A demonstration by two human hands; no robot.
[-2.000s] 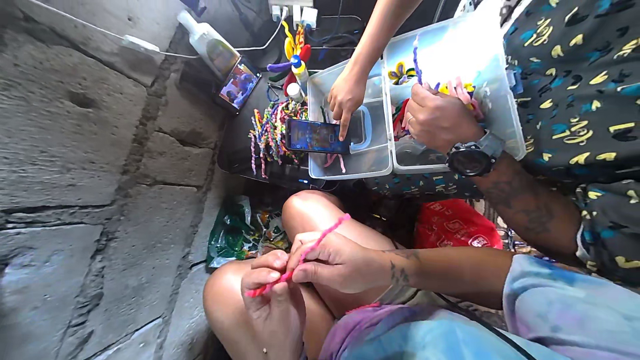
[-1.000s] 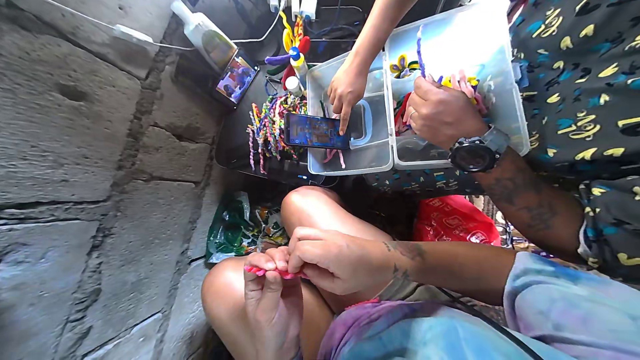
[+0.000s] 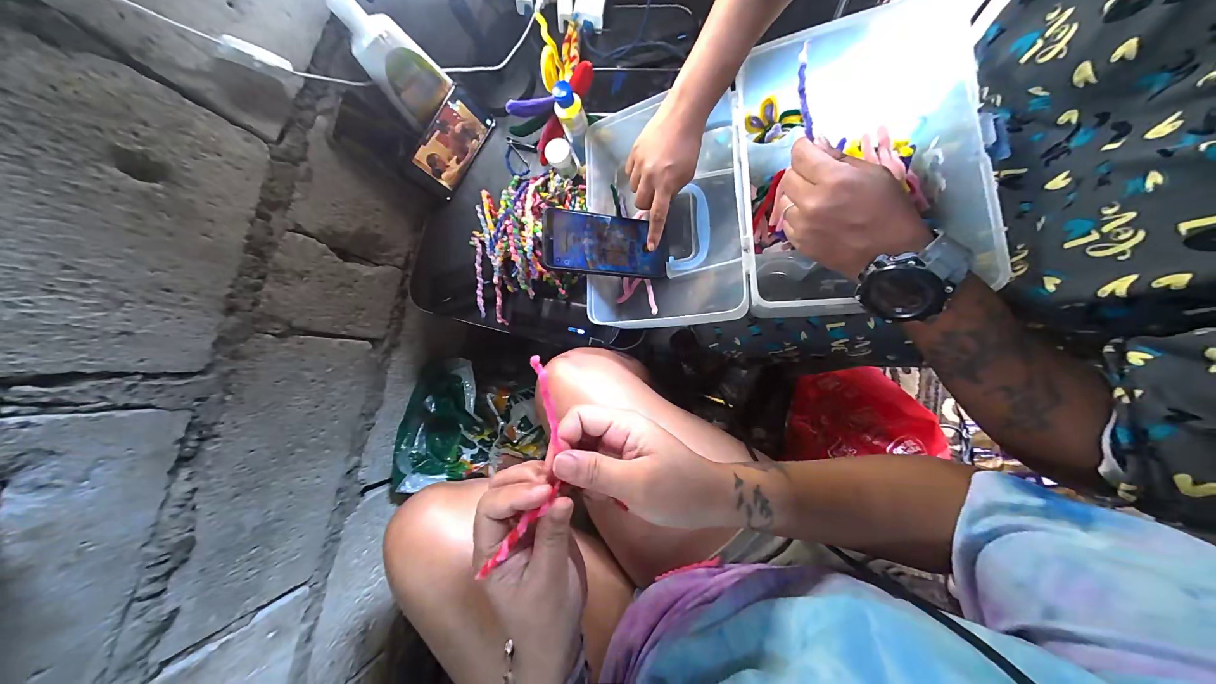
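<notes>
A twisted pink and red fuzzy strand, like pipe cleaners (image 3: pixel 522 535), runs through both my hands above my lap. My left hand (image 3: pixel 534 541), at the lower end, pinches it between thumb and fingers, and the red-striped part lies across the fingers. Just to the right, my right hand (image 3: pixel 635 465) grips the strand with thumb and forefinger; its pink end rises past the fingertips toward my knee. The fingertips of the two hands nearly meet. Part of the strand is hidden behind the fingers.
Ahead, a clear plastic box (image 3: pixel 670 312) holds fuzzy strands; a phone (image 3: pixel 605 243) rests on its edge. Two other people's hands (image 3: pixel 663 161) (image 3: pixel 841 204) work there. Left of it lie many twisted colourful strands (image 3: pixel 522 237), a glue bottle (image 3: pixel 568 109) and another phone (image 3: pixel 453 141). A block wall (image 3: pixel 123 237) is at left.
The pink end of the strand, hidden by my hands one second ago, now sticks up above my right fingers. My right hand has shifted slightly down from my left fingertips.
</notes>
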